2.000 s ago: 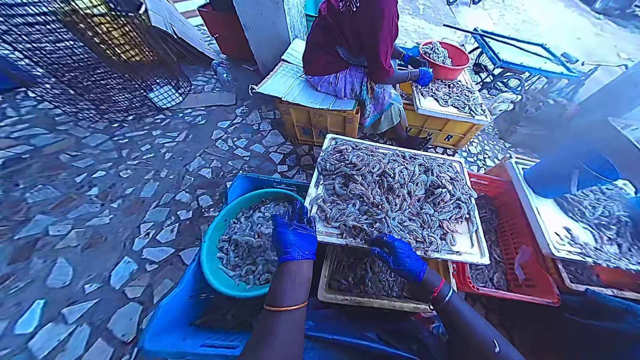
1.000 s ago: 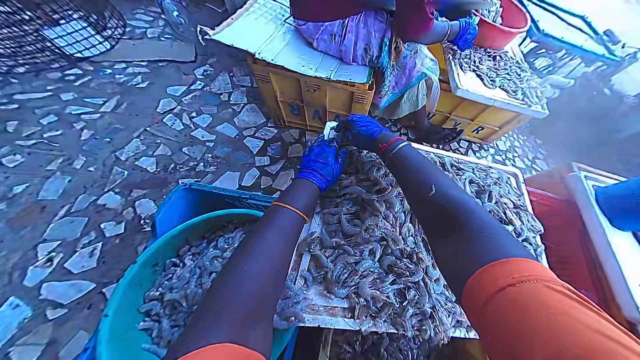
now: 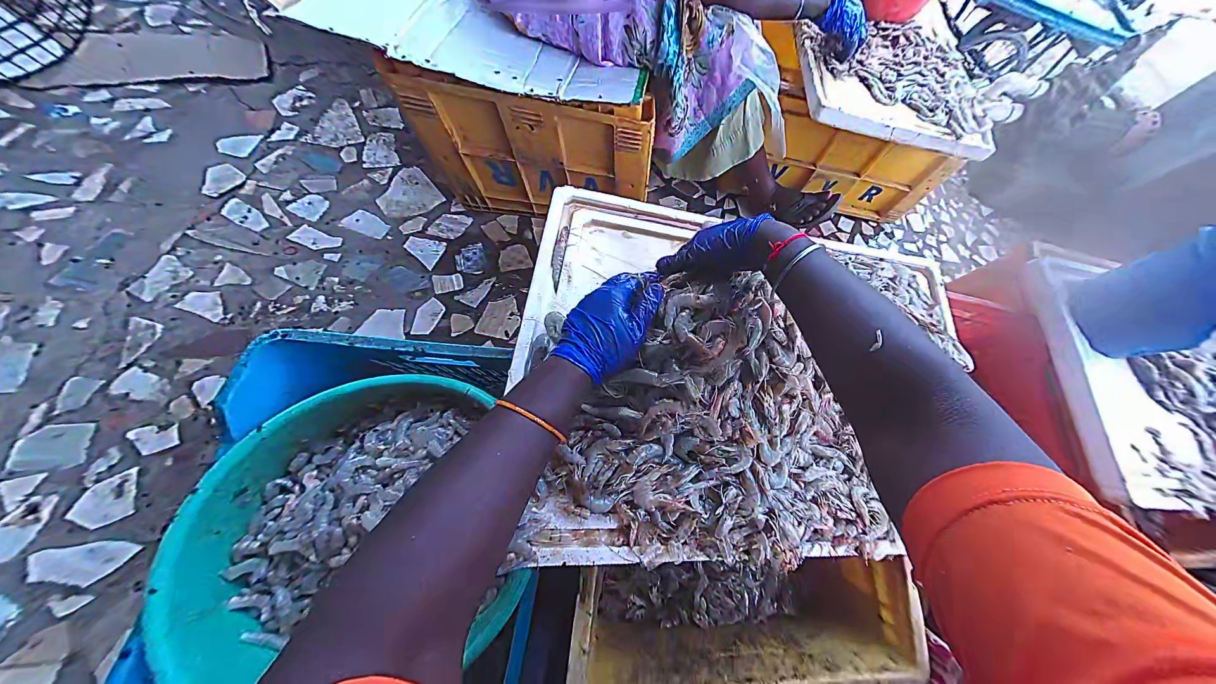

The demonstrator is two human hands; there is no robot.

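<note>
A white tray (image 3: 570, 228) bears a heap of raw shrimp (image 3: 731, 427). Over its far part my left hand (image 3: 613, 323), in a blue glove, has its fingers drawn together at the edge of the heap. My right hand (image 3: 717, 249), gloved too, is close beside it, fingers bent down; the fingertips of both meet around something too small and hidden to make out. Left of the tray, a green basin (image 3: 190, 532) holds paler shrimp pieces (image 3: 351, 503), partly behind my left forearm. Below the tray's near edge, a yellow crate (image 3: 760, 651) contains darker shrimp remains (image 3: 693, 594).
A blue crate (image 3: 285, 366) is under the basin. Beyond the tray, a person (image 3: 703, 85) sits by a yellow crate (image 3: 513, 142) covered with white board, next to another shrimp tray (image 3: 893, 119). At right are a red crate (image 3: 1007, 361) and a blue container (image 3: 1149, 294).
Two seconds ago my hands were apart at the tray's near side; one second ago they were together at its far edge. Now they are together over the heap, and bare white tray shows at its far left.
</note>
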